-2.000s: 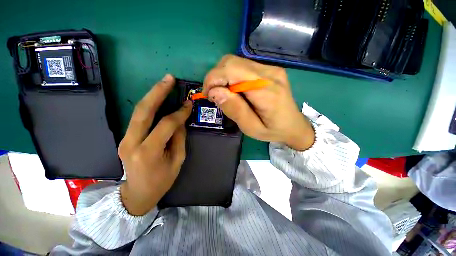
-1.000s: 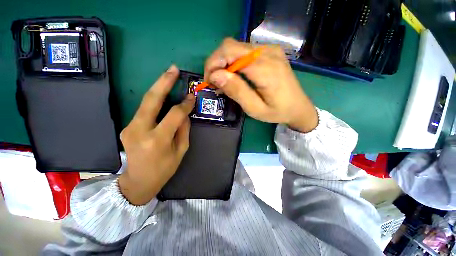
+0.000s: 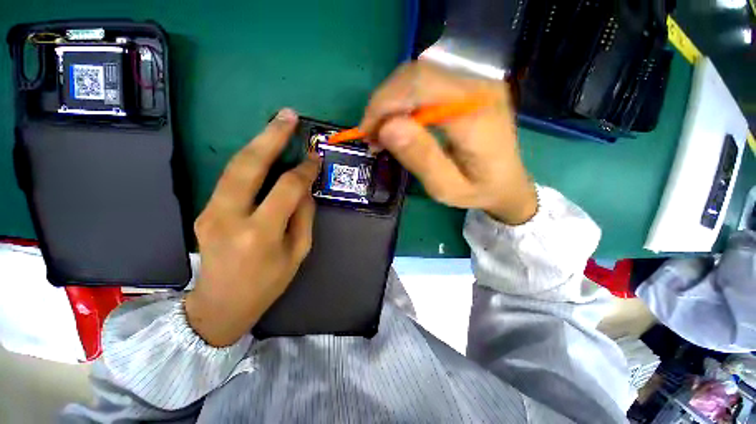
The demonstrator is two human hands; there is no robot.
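Observation:
A black phone case housing [image 3: 340, 265] lies at the bench's front edge, over my lap. An electronic module [image 3: 344, 176] with a QR label sits in its top recess. Thin wires [image 3: 315, 142] show at the recess's upper left corner. My left hand [image 3: 253, 232] holds the housing's left side, a fingertip beside these wires. My right hand [image 3: 456, 141] pinches an orange stick [image 3: 431, 112], slightly blurred, whose tip is at the wires above the module. The far ends of the wires are hidden.
A second black housing [image 3: 104, 199] with a module and wires lies at the left. A blue tray [image 3: 572, 128] of glossy black parts stands at the back right. A white box [image 3: 700, 166] with a dark device on it is at the right. A person's sleeve [image 3: 705, 298] shows at the lower right.
My right hand and the orange stick have shifted right, and the stick lies flatter than a second ago. The stick's tip stays near the wires. My left hand keeps its hold.

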